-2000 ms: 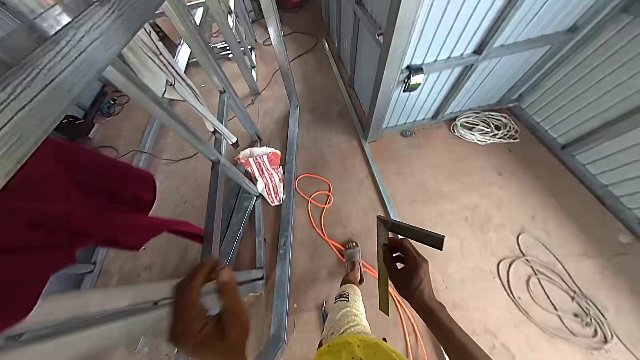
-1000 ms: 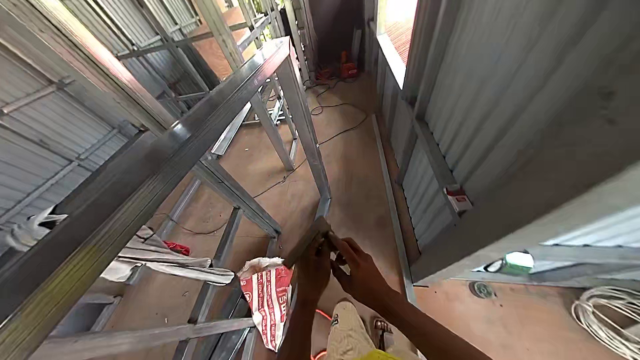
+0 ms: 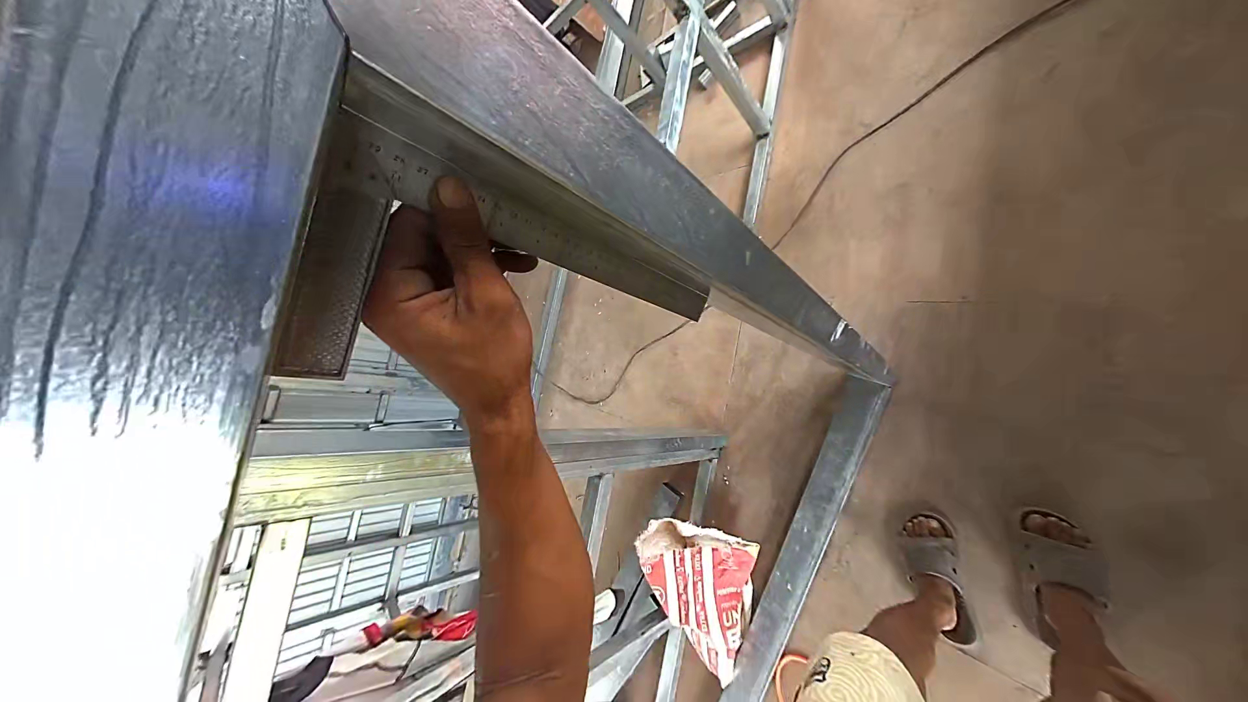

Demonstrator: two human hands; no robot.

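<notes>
My left hand grips a metal try square, thumb on the near face of its ruled blade and fingers curled around and partly hidden behind it. The blade lies along the underside of a sloping steel tube. The square's thick stock rests along the edge of a wide, shiny steel tube at the left, at the corner where both tubes meet. My right hand is out of view.
A red and white torn sack lies beside a lower frame tube. More steel framing stands beyond. A dark cable crosses the floor. Cloths hang at lower left. Sandalled feet stand at lower right.
The square, in my right hand two seconds ago and near both hands one second ago, is now in my left hand against the frame corner. My right hand has left the view, which has swung strongly.
</notes>
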